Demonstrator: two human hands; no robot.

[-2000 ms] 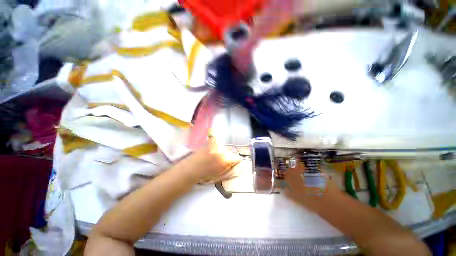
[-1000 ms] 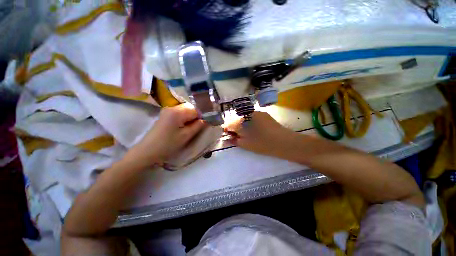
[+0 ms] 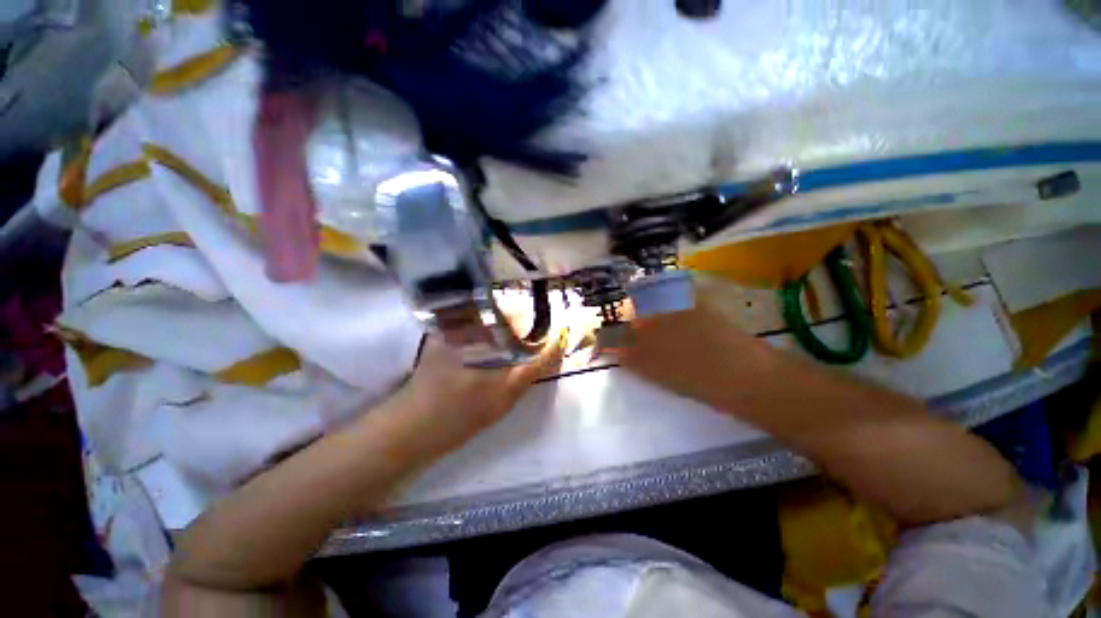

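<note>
The white sewing machine head (image 3: 749,109) with a blue stripe stands across the upper right. Its lamp lights the needle area brightly. My left hand (image 3: 465,374) is at the left of the needle area, its fingers partly behind the shiny metal guard (image 3: 429,242). My right hand (image 3: 670,344) is at the right of it, its fingers partly behind the tension assembly (image 3: 652,229). Glare and machine parts hide the fingertips and whatever lies between them. A large heap of white fabric with mustard bands (image 3: 217,302) lies left of my left hand.
Scissors with green and yellow handles (image 3: 899,296) lie right of my right hand. A mustard piece (image 3: 773,256) lies beneath the machine arm. Navy threads (image 3: 423,73) and a pink strip (image 3: 287,181) hang at the head. The silvery table edge (image 3: 580,497) runs in front of me.
The view has shifted closer over the machine. My left hand has moved in under the guard, and the pale piece that showed below it one second ago is no longer visible. My right hand stays near the needle.
</note>
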